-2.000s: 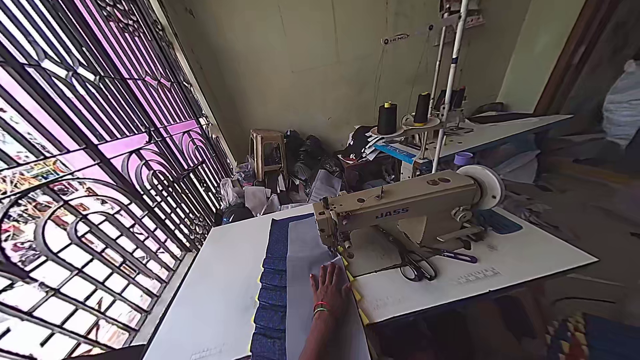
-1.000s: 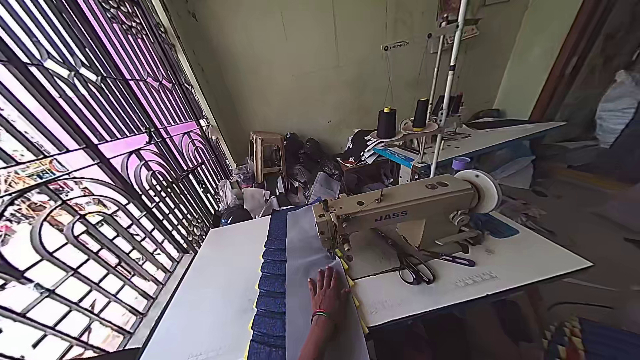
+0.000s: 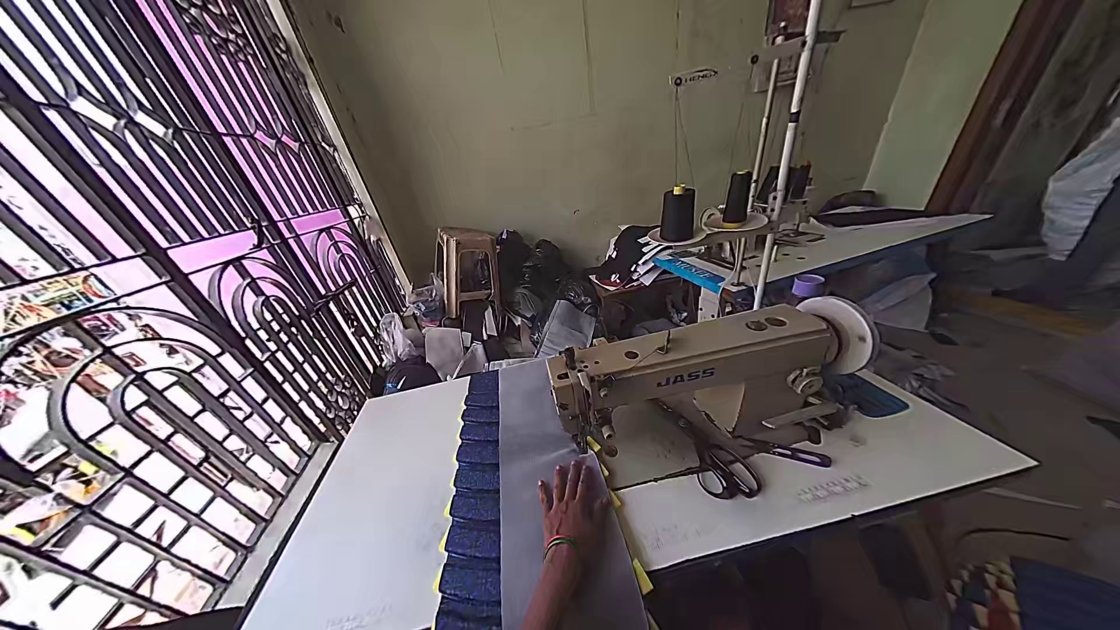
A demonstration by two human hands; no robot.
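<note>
My left hand [image 3: 573,509] lies palm down on a long light-grey cloth strip [image 3: 532,437], its fingers slightly spread and their tips just in front of the needle area of a beige JASS sewing machine [image 3: 700,359]. A band of pleated dark-blue fabric [image 3: 477,512] with yellow bits along its left edge runs beside the grey strip. More yellow pieces [image 3: 641,576] show along the strip's right side. Dark-handled scissors [image 3: 731,472] rest on the white machine table [image 3: 376,499], right of the hand. The needle tip is too small to make out. My right hand is out of view.
A metal grille [image 3: 175,262] stands along the left. Behind the machine are a plastic stool [image 3: 468,271], piled bags and scraps [image 3: 542,280], black thread cones [image 3: 677,214] on a stand and a second machine table [image 3: 875,241]. Patterned fabric [image 3: 997,595] shows at lower right.
</note>
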